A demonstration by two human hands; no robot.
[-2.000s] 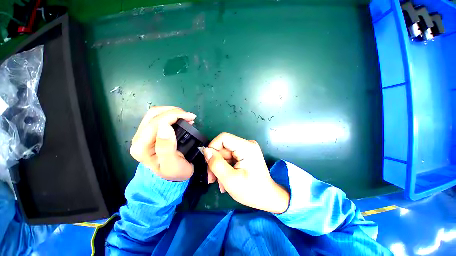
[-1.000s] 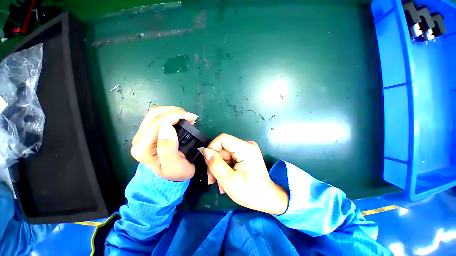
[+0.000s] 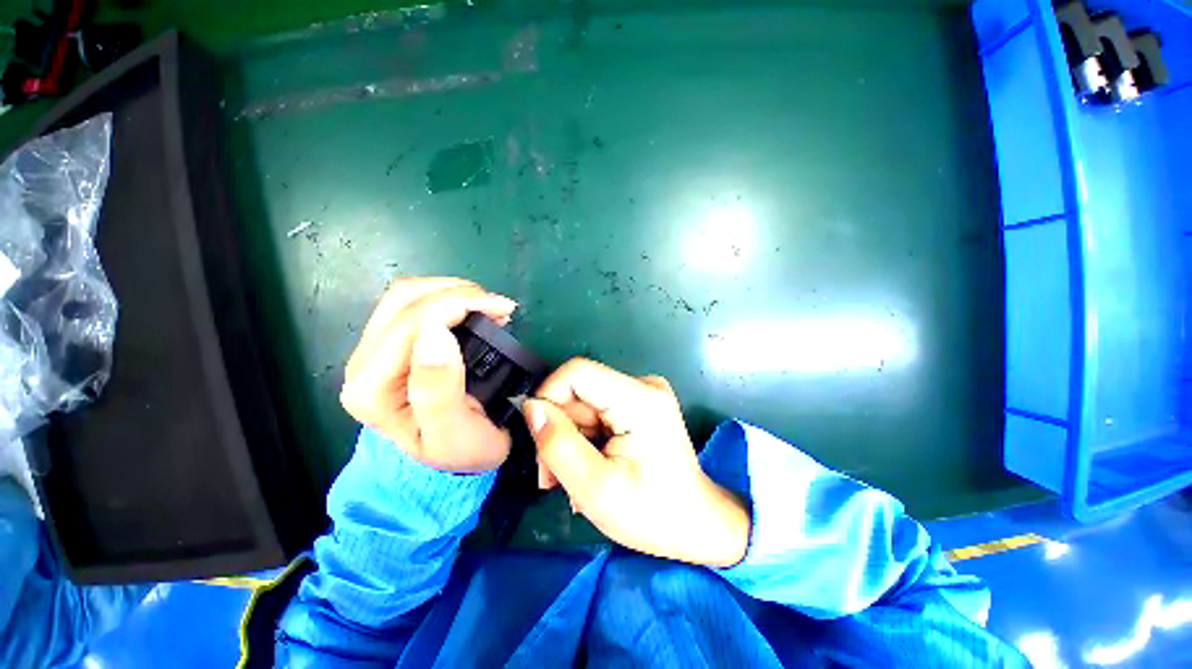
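A black plastic part (image 3: 497, 365) with a recess is held above the green bench mat (image 3: 628, 157), near its front edge. My left hand (image 3: 425, 379) grips the part from the left, thumb and fingers around it. My right hand (image 3: 630, 451) is at the part's right edge, with thumb and index finger pinched on a tiny light-coloured thing (image 3: 519, 403). Its kind is too small to tell. My right fingers hide the part's lower right side.
A black tray (image 3: 144, 431) with a crumpled clear plastic bag (image 3: 66, 261) is at left. A blue bin (image 3: 1046, 261) at right holds several black blocks (image 3: 1109, 55). Red and black items (image 3: 52, 52) lie at the far left. Blue clothing (image 3: 33, 575) shows at lower left.
My right fingertips have shifted slightly left and down at the part's edge. My left hand and the part have hardly moved. A red item at the far left has shifted slightly left.
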